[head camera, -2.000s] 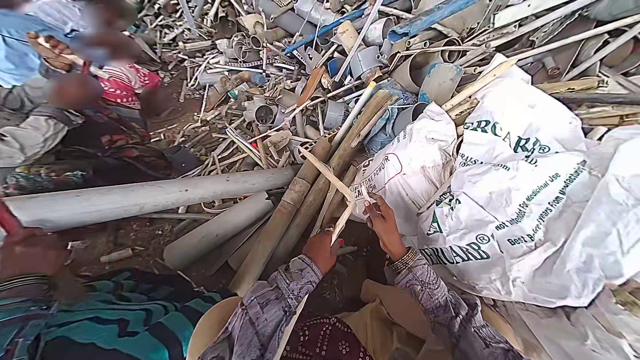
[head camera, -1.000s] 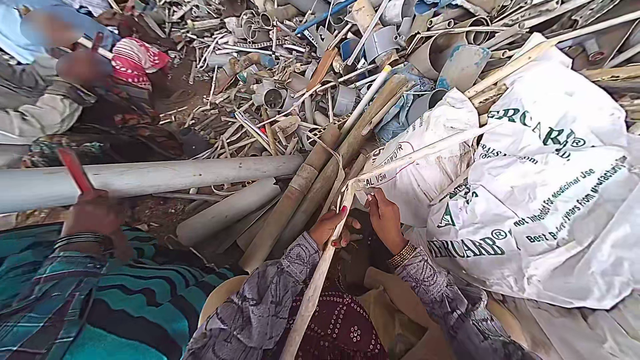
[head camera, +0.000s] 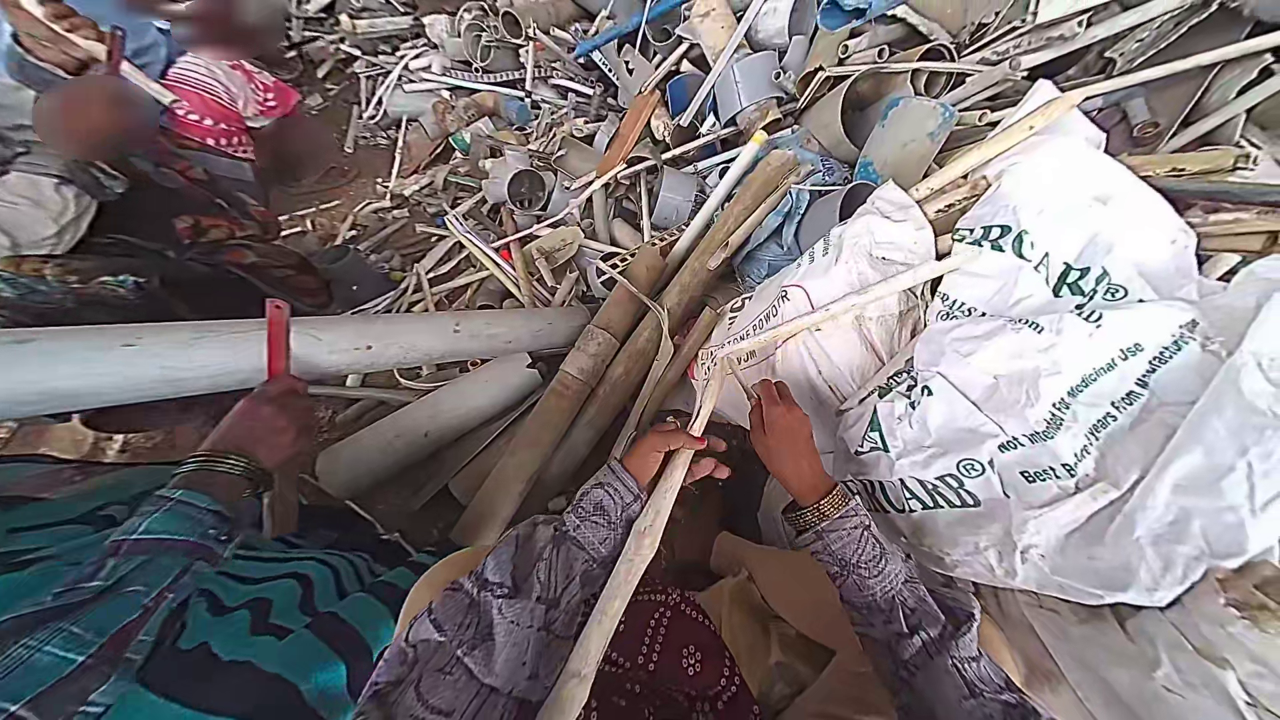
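My left hand (head camera: 672, 452) is closed around a long, flat, off-white strip (head camera: 640, 545), likely plastic, which runs from my lap up past my fingers. Near its upper end the strip meets a second pale strip (head camera: 860, 300) that slants up to the right over a white woven sack (head camera: 1060, 420). Just right of that junction, my right hand (head camera: 785, 440) pinches a short thin end piece (head camera: 740, 380) between thumb and fingers. Whether that piece is joined to the long strip cannot be told.
Brown and grey pipes (head camera: 570, 370) lie ahead of my left hand, beside a long grey pipe (head camera: 430, 340). A heap of broken pipe scrap (head camera: 560, 180) spreads beyond. At left a co-worker's hand (head camera: 262, 425) holds a red-handled tool (head camera: 277, 335); another person sits farther back.
The strip's lower part, formerly bent near my hands, now extends down across my lap, and the other pale strip slants over the sack. The co-worker's hand with the red tool has come farther into view.
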